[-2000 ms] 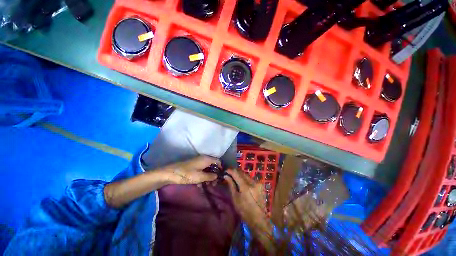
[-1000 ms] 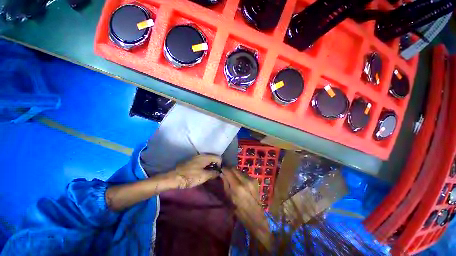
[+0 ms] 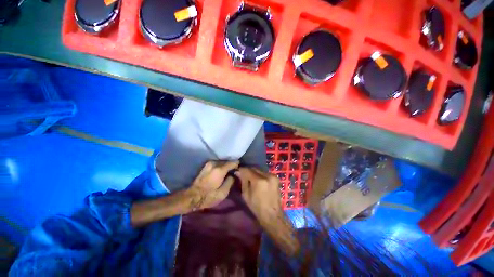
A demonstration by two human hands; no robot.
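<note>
My left hand (image 3: 210, 185) and my right hand (image 3: 261, 196) meet over my lap, fingertips together. They pinch a small dark part (image 3: 234, 173), mostly hidden between the fingers; I cannot tell whether it is a strap or a watch head. In front, the red compartment tray (image 3: 208, 67) lies on the green bench and holds round watch heads without straps in its near row. One watch head (image 3: 249, 37) shows a ringed face with no orange tab; another watch head (image 3: 318, 56) is dark with an orange tab.
Red trays (image 3: 460, 216) are stacked at the right edge. Below the green bench edge (image 3: 216, 103) stand a lower red tray (image 3: 292, 203) with watch heads and an open cardboard box (image 3: 360, 195) with clear bags. A black object (image 3: 162, 104) and blue stool (image 3: 40, 116) are at left.
The view has shifted, so the bench tray looks larger and higher. My hands stay together over my lap, and the dark part between them is now more covered by the fingers.
</note>
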